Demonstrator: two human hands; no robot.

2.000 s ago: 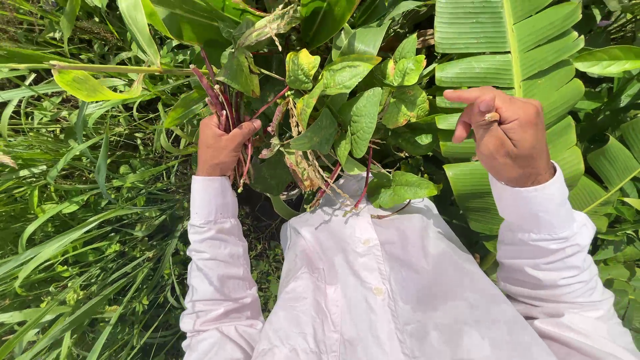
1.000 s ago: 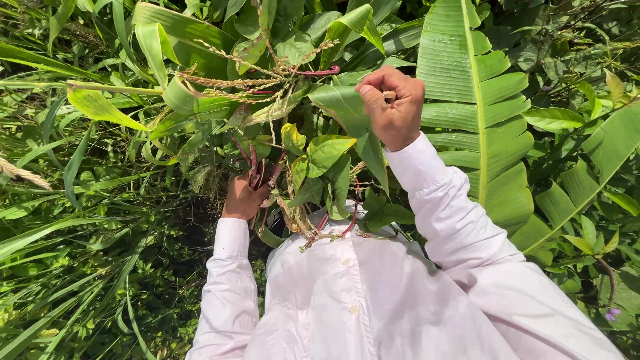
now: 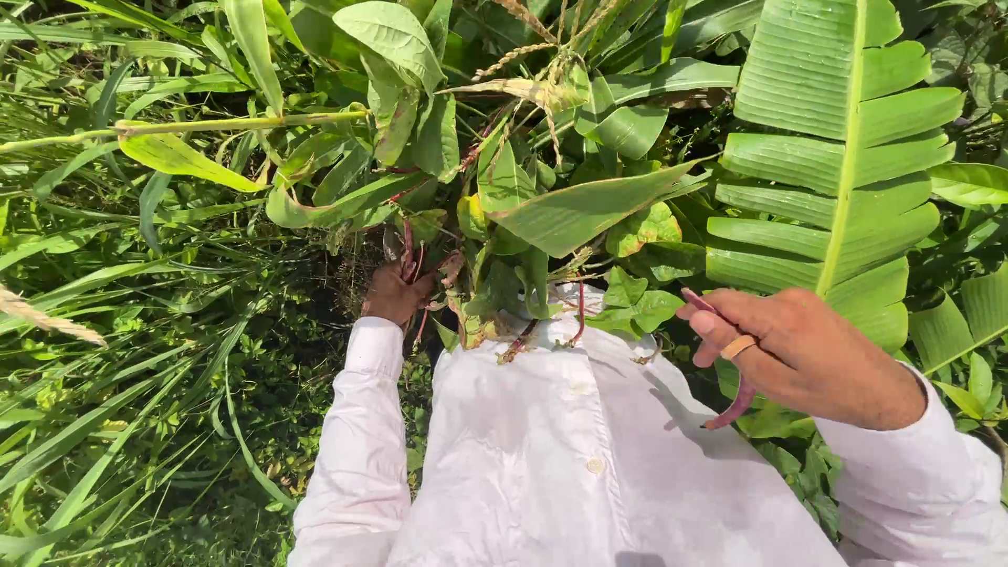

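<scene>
My left hand (image 3: 394, 295), low at the left of the leafy vines, is closed around a bunch of reddish-purple bean pods (image 3: 409, 252). At the right, my right hand (image 3: 787, 350) grips a curved purple bean pod (image 3: 736, 405), whose lower end hangs below the fingers. A ring sits on one finger of that hand. Between the hands, green and yellowing bean leaves (image 3: 642, 309) and thin red stems (image 3: 581, 313) lie against the front of the white shirt (image 3: 520, 441).
A large banana leaf (image 3: 843, 165) stands at the upper right. Dry tassels (image 3: 543, 90) and broad leaves cross the top. Long grass (image 3: 118, 378) fills the left side, and a green stalk (image 3: 244, 124) reaches in from the left edge.
My right hand has moved from the upper leaves down and to the right, and a purple pod now shows in it. My left hand still holds its bunch of pods.
</scene>
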